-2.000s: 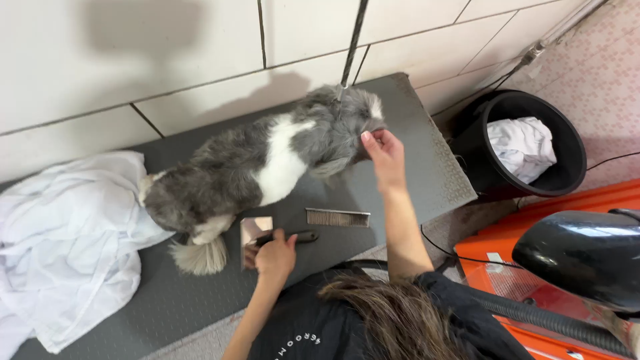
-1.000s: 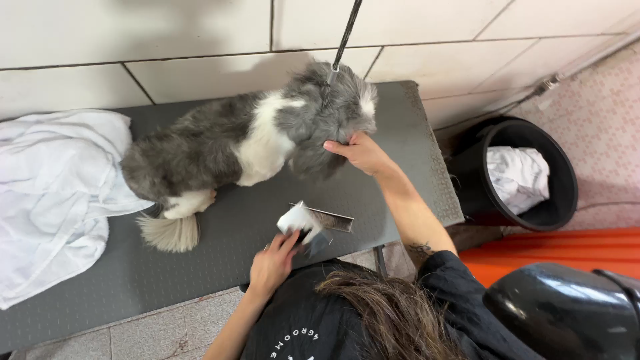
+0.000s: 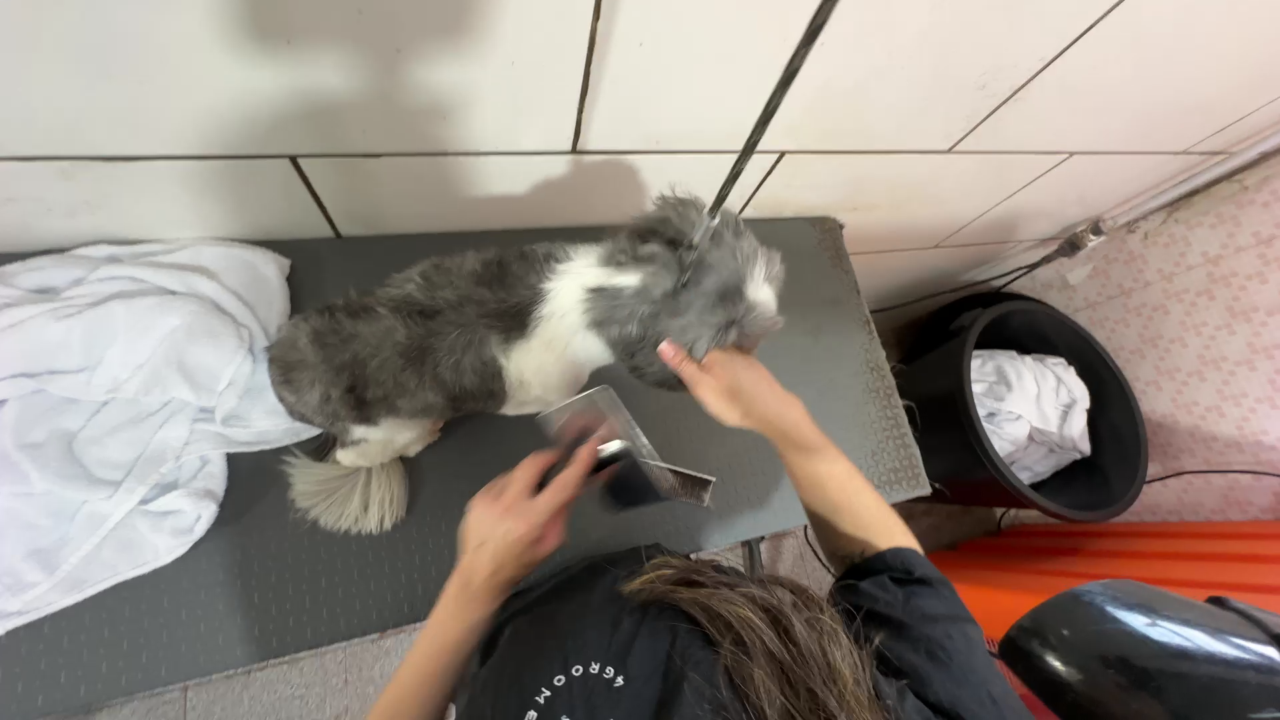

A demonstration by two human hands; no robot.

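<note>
A grey and white dog [image 3: 420, 340] stands on the dark grooming table [image 3: 230, 610], its head held by a dark cord [image 3: 770, 115]. My right hand [image 3: 745, 390] is at the underside of the dog's head, thumb against the grey fur. Below the dog's chest, my left hand [image 3: 525, 510] is closed around a grooming brush [image 3: 632, 482] with a dark part, blurred by motion. A pale, rectangular part lies above its fingers. A metal comb [image 3: 685, 482] rests on the table, partly covered by the brush.
White towels [image 3: 130, 400] lie at the table's left, touching the dog's rear. Beyond the right end stands a black bin [image 3: 1125, 420] with white cloth [image 3: 1030, 415] inside. A glossy black object [image 3: 1130, 650] is at lower right, near an orange surface [image 3: 1100, 560]. A tiled wall runs behind.
My left hand has lifted the brush and turned it beside the comb, nearer the dog's chest. My right hand has stayed at the dog's head. The view has shifted.
</note>
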